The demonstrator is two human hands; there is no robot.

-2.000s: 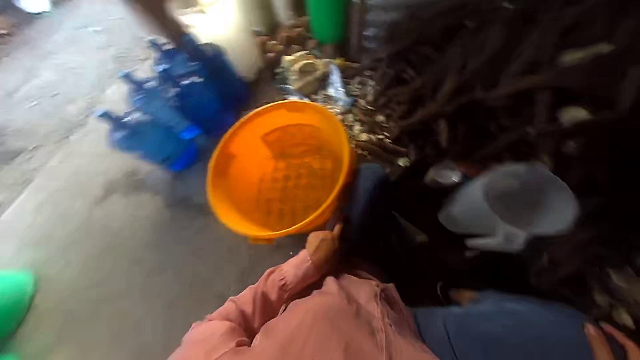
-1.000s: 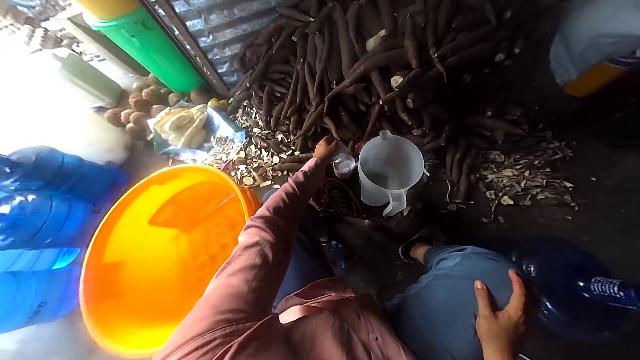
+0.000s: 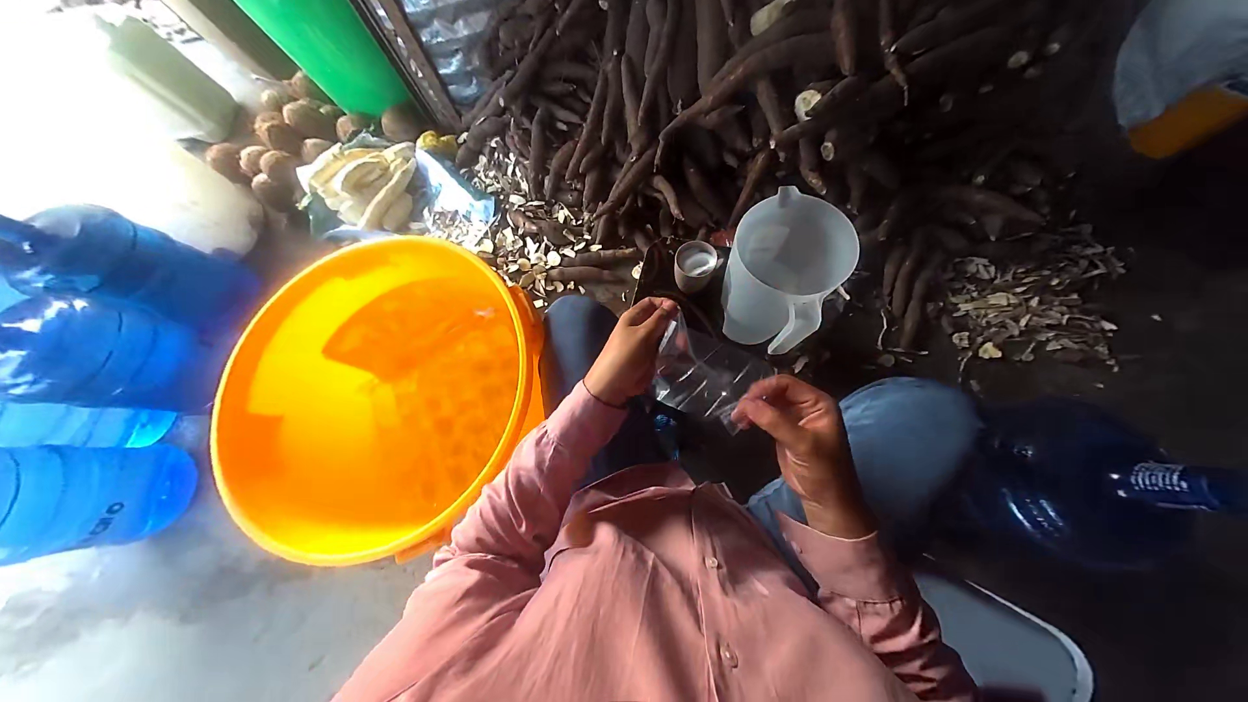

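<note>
A clear plastic bag (image 3: 704,375) is stretched between my two hands, in front of my shirt. My left hand (image 3: 634,343) pinches its upper left end, and my right hand (image 3: 798,429) grips the lower right end with the fingertips. Just beyond the bag stands a translucent plastic pitcher (image 3: 792,263), its handle towards me. A small white cup (image 3: 695,263) with pale contents is at the pitcher's left. To the left of my left arm is a large orange plastic basin (image 3: 390,409), with what looks like clear water in it.
Piled cassava roots (image 3: 702,107) spread across the far side, with peelings (image 3: 1024,302) at the right. Blue water bottles (image 3: 107,341) lie at the left, and another large bottle (image 3: 1082,487) is right of my knee. Coconuts (image 3: 283,136) and a green container (image 3: 331,49) stand at the far left.
One second ago my left hand reached towards the small cup and my right hand rested on my knee. Both hands now hold the clear bag between them.
</note>
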